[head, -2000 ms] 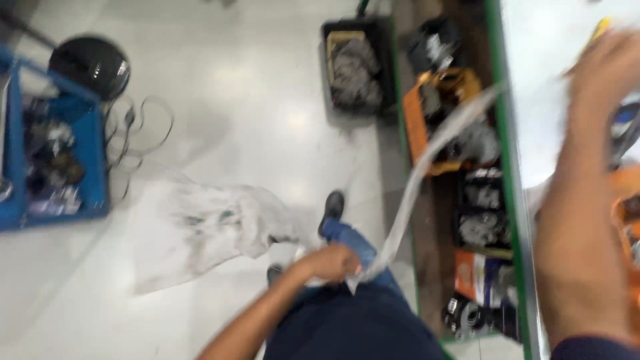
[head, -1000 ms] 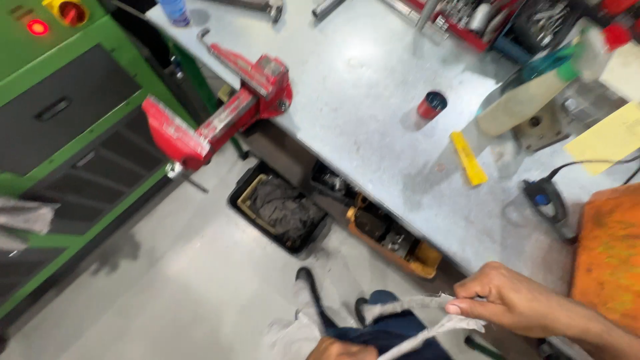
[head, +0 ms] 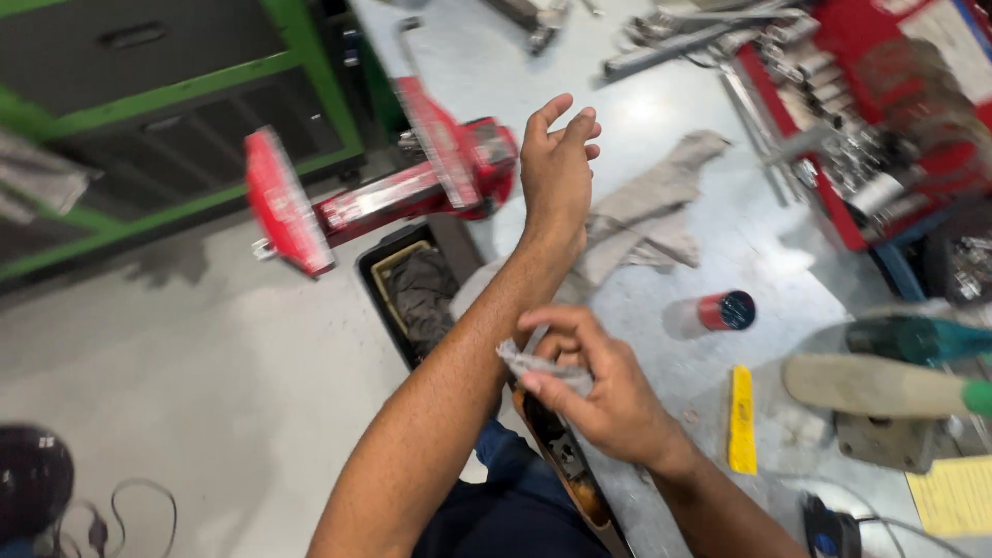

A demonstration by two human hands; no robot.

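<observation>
My left hand [head: 559,167] reaches over the workbench [head: 643,155] with its fingers apart and nothing in them. Beside and partly behind it, a grey cloth [head: 655,217] lies crumpled on the bench top. My right hand [head: 597,380] is lower and nearer, by my left forearm, with a small strip of grey cloth [head: 554,368] pinched between thumb and fingers. A red bench vise [head: 387,186] is fixed at the bench edge to the left of my left hand. To the right of my right hand stands a red can [head: 726,311].
A yellow tool [head: 742,422], a bottle with a green cap [head: 876,385] and a metal block [head: 883,442] are on the right. A red tray [head: 833,186] holds sockets and wrenches. Below the bench edge sits a black bin [head: 387,302] of dark cloth. A cable [head: 147,484] lies on the floor.
A second ago both hands held cloth strips low by the bench edge; now my left hand is empty above the bench. The larger cloth now lies on the bench top. The view has swung toward the bench.
</observation>
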